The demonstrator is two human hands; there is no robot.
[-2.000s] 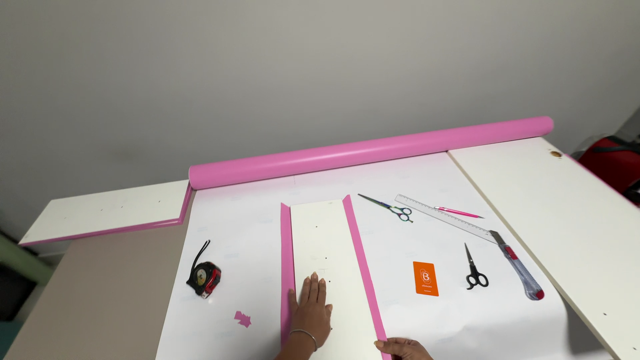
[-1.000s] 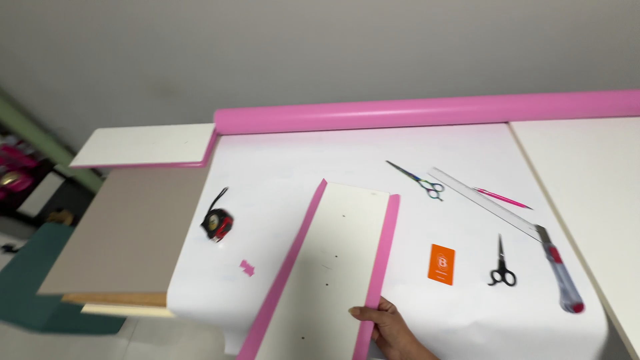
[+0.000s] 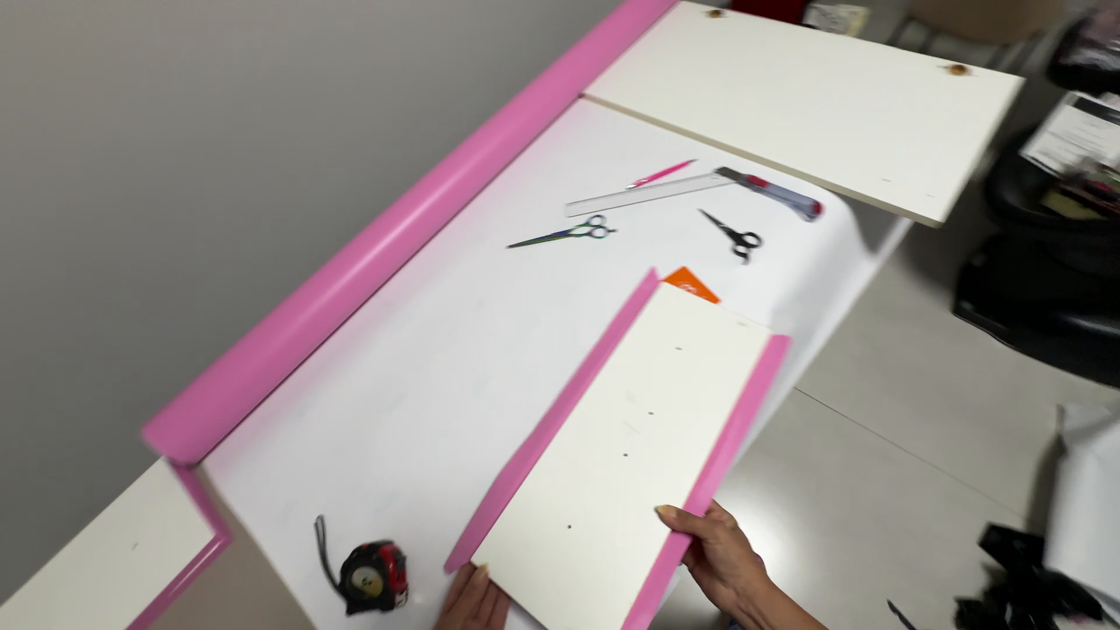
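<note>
A white board (image 3: pixel 630 429) with pink adhesive film along both long edges lies slanted at the lower middle. My right hand (image 3: pixel 722 556) grips its right edge, thumb on top and fingers beneath. At the near left corner, the fingers of my left hand (image 3: pixel 475 602) touch the board's end; the rest of that hand is cut off by the frame. The board's far end partly covers an orange card (image 3: pixel 691 284). A black and red tape measure (image 3: pixel 372 577) with a wrist strap lies left of my left hand.
A long pink film roll (image 3: pixel 420 219) runs along the wall. On the white sheet (image 3: pixel 420 385) lie rainbow-coloured scissors (image 3: pixel 560 234), black scissors (image 3: pixel 733 234), a clear ruler (image 3: pixel 647 194), a pink pen-like tool (image 3: pixel 662 173) and a utility knife (image 3: pixel 774 192). White panels (image 3: pixel 805 105) flank it.
The board has been turned, and its far end now overlaps the orange card. My left hand, out of sight one second ago, is at its near left corner. The view has swung strongly.
</note>
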